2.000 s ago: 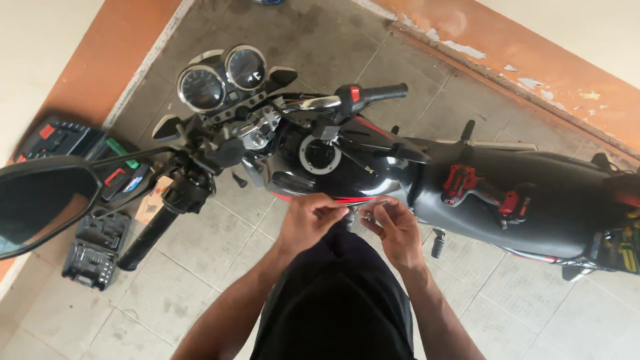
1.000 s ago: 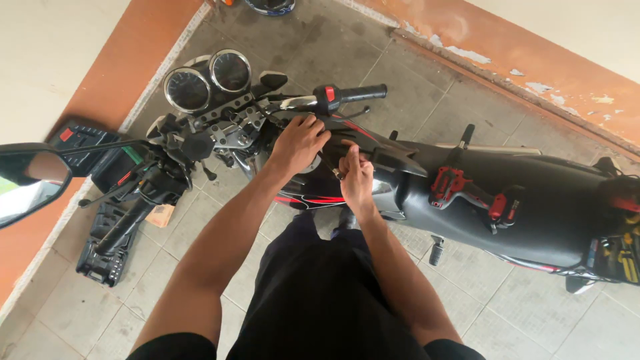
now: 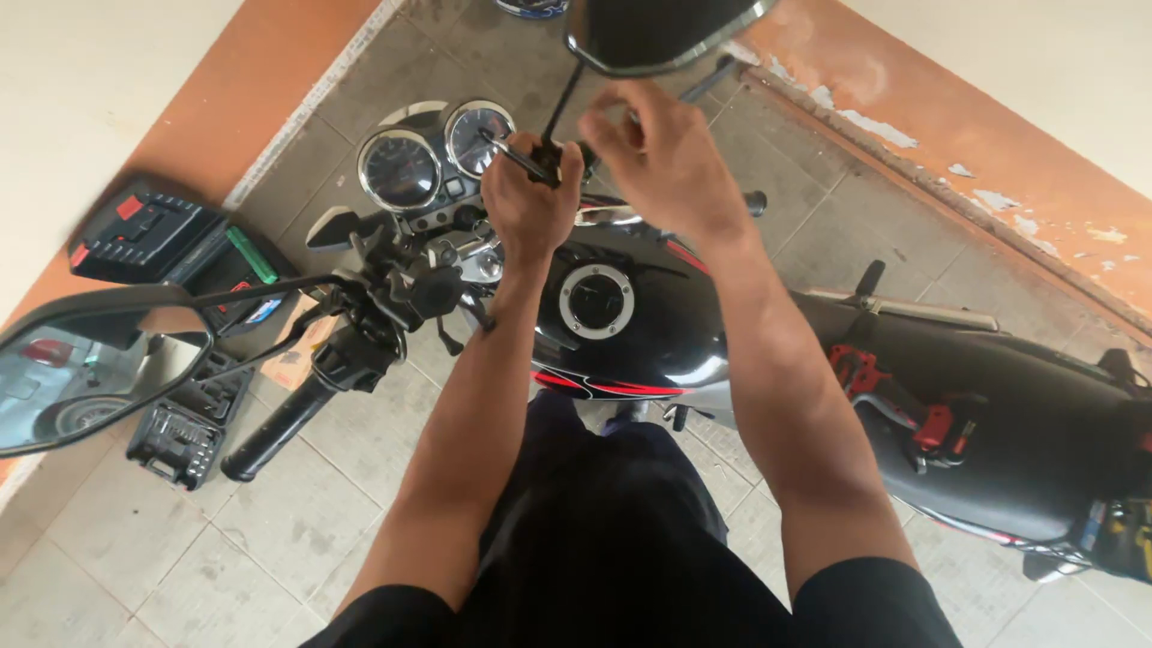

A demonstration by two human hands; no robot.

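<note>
My left hand is closed around a black lever bracket with a metal lever, beside the round gauges of a motorcycle. A mirror stem rises from the bracket towards a black rear-view mirror at the top edge. My right hand is just to the right, below the mirror, thumb and fingers bent together and blurred; whether something small is between them cannot be told. Below both hands lies the black fuel tank with its round cap. The right handlebar grip is mostly hidden behind my right hand.
A red and black power tool lies on the seat. The left mirror and left handlebar grip reach out at left. Open tool cases and a black case stand on the tiled floor by the wall.
Both hands have moved from over the tank up to the right side of the handlebar. A mirror on a stem now stands above my left hand. The view has shifted somewhat.
</note>
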